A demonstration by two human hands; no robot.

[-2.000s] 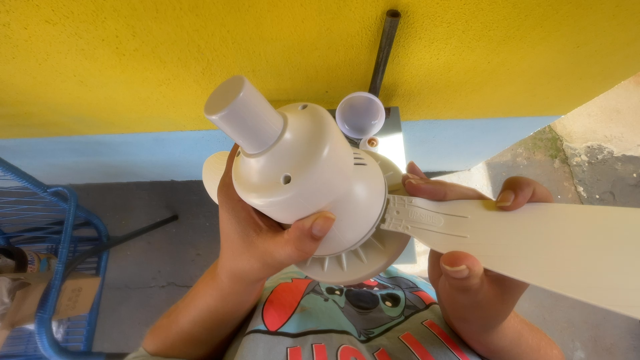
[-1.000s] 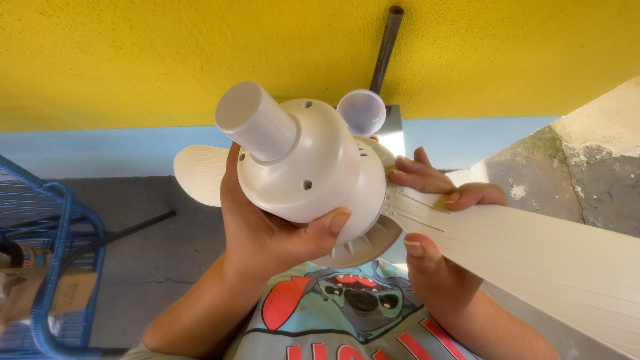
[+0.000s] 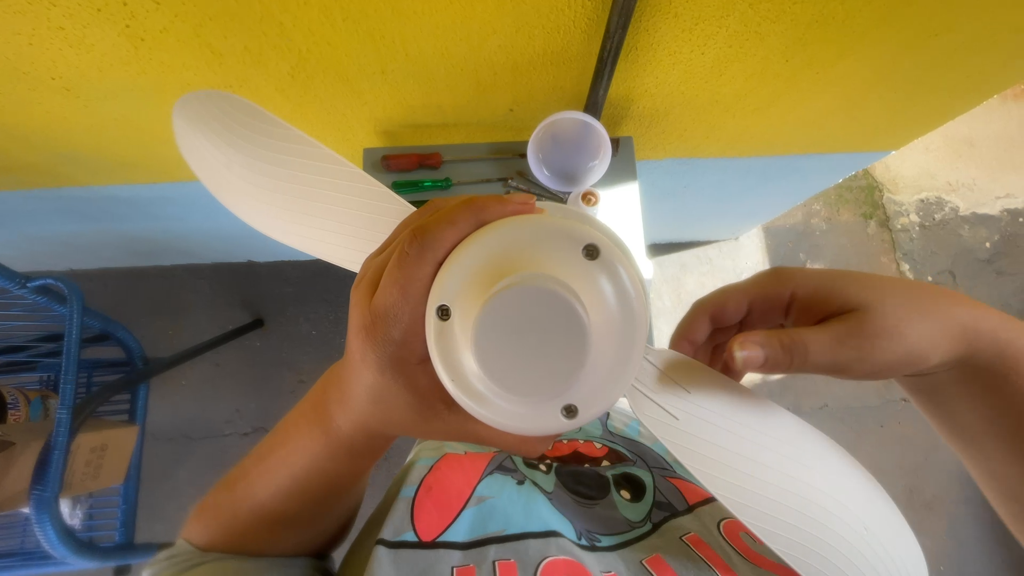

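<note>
My left hand [image 3: 424, 320] is wrapped around the side of a white ceiling fan motor housing [image 3: 536, 320], whose round end with several screws faces up at me. One white fan blade [image 3: 280, 176] extends to the upper left behind this hand. A second blade [image 3: 776, 456] runs down to the lower right from the housing. My right hand [image 3: 832, 324] is just above that second blade, with fingers curled and nothing seen in them; whether its fingertips touch the blade cannot be told.
On a small grey table [image 3: 488, 152] by the yellow wall are a red screwdriver [image 3: 412, 162], a green screwdriver [image 3: 422, 186], a white cup-shaped cover [image 3: 569, 150] and a small white socket [image 3: 585, 199]. A blue corded chair [image 3: 68, 400] holding cardboard [image 3: 100, 456] stands left.
My right hand has let go of the blade at the right and moved off the housing. The fan has turned, so its capped end faces the camera and the left blade shows in full.
</note>
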